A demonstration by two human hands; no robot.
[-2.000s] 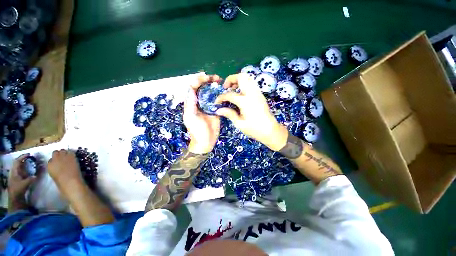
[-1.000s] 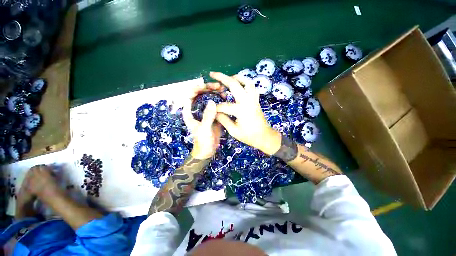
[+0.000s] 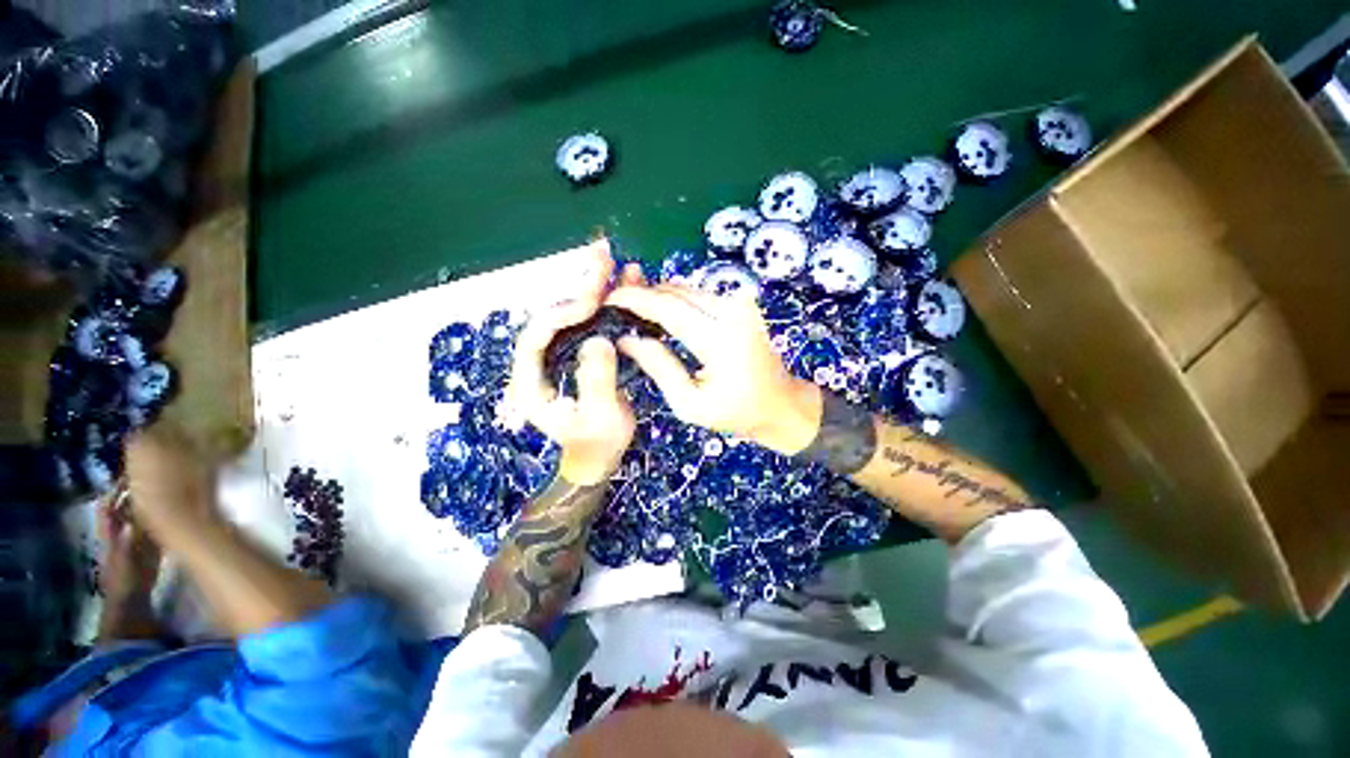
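My left hand point(image 3: 570, 393) and my right hand point(image 3: 711, 363) hold a dark round housing point(image 3: 604, 333) between them, above the heap. Both thumbs press on its inner side, and the fingers curl round its rim. The hands hide part of it. The heap of blue circuit boards point(image 3: 770, 518) with thin pale wires lies below and around my hands. Several white-faced round units point(image 3: 843, 265) are grouped right of my right hand.
An open cardboard box point(image 3: 1170, 311) stands at the right. A white-faced unit point(image 3: 585, 156) and a dark wired unit point(image 3: 795, 22) lie on the green belt. Small dark parts point(image 3: 314, 521) lie on the white sheet. A co-worker's blue sleeve point(image 3: 318, 681) and blurred hands are at lower left, near a clear bag point(image 3: 111, 141).
The blue face seen in my hands earlier now shows as dark, and both thumbs are on it. Units on the belt have shifted right. The co-worker's hands have moved.
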